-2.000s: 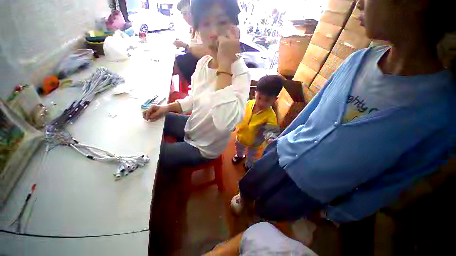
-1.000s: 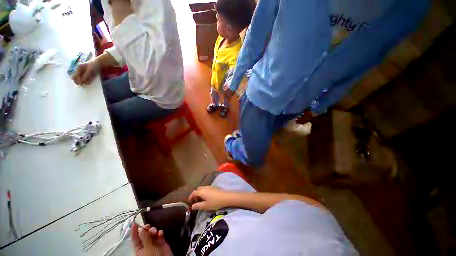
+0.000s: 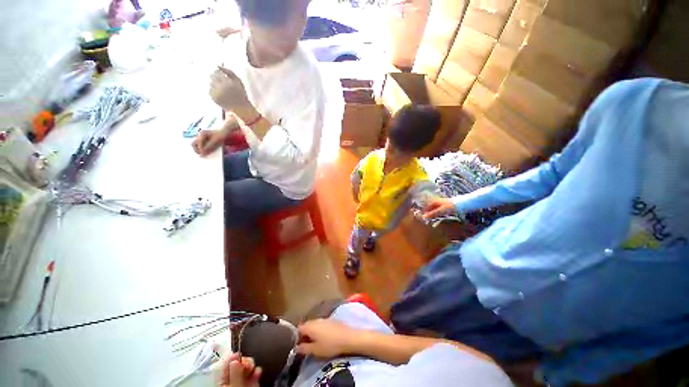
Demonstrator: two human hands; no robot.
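A white cable [image 3: 289,349] curves at the table edge near my lap. Its thin dark and reddish wires [image 3: 204,318] fan out to the left over the table. My right hand [image 3: 323,338] is closed on the cable beside my shirt. My left hand [image 3: 240,370], partly cut off by the bottom edge, has its fingers curled on what looks like one thin wire. White cable pieces [image 3: 198,364] lie just left of it. Fine contact at the fingertips is blurred.
A person in white [image 3: 283,113] sits at the table [image 3: 136,264]. A child in yellow [image 3: 387,189] and a person in blue [image 3: 589,249] stand nearby, by a cable heap [image 3: 468,175] and boxes [image 3: 544,68]. Cable bundles [image 3: 113,113] and a red-tipped lead [image 3: 47,280] lie on the table.
The view has swung up and left since one second ago. The seated person has raised one hand. The person in blue now reaches toward the cable heap. My hands remain at the cable.
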